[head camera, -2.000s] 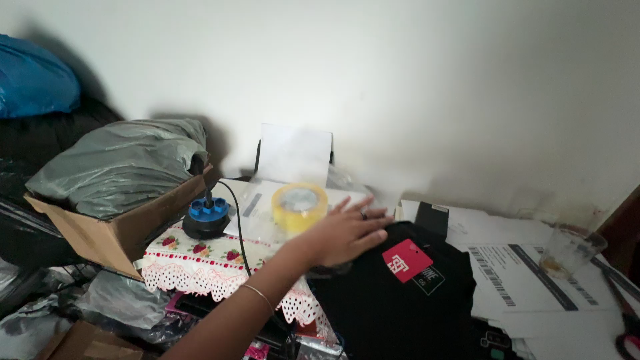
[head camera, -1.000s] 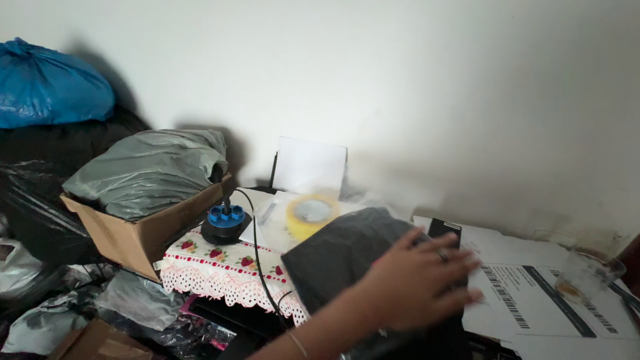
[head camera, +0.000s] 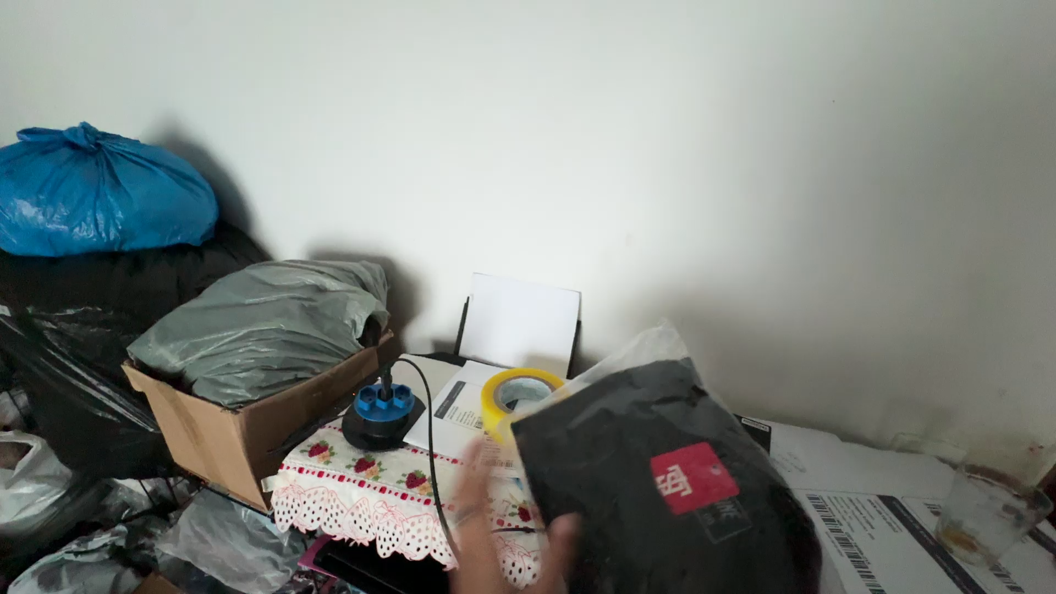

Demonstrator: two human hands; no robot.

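Note:
A folded black garment (head camera: 627, 462) with a red tag is in a clear plastic bag (head camera: 652, 342). It is raised and tilted above the table's right part. My left hand (head camera: 485, 536) is blurred at the package's lower left edge, thumb and fingers apart; whether it grips the bag is unclear. My right hand is out of view. Behind the package's left corner lies a roll of clear tape with a yellow look (head camera: 499, 400), on a printed sheet (head camera: 458, 408). Printed labels with barcodes (head camera: 874, 528) lie at the right.
A blue-topped socket adapter (head camera: 384, 404) with a black cable stands on the lace-edged cloth (head camera: 363, 495). To the left are a cardboard box (head camera: 198, 437) holding a grey plastic bag (head camera: 272, 330), a blue bag (head camera: 107, 198) and black bags. A clear cup (head camera: 986, 516) stands at right.
The black garment lay without a visible bag over it two seconds ago; now it is in clear plastic and raised. My left hand has moved from over it to its left edge.

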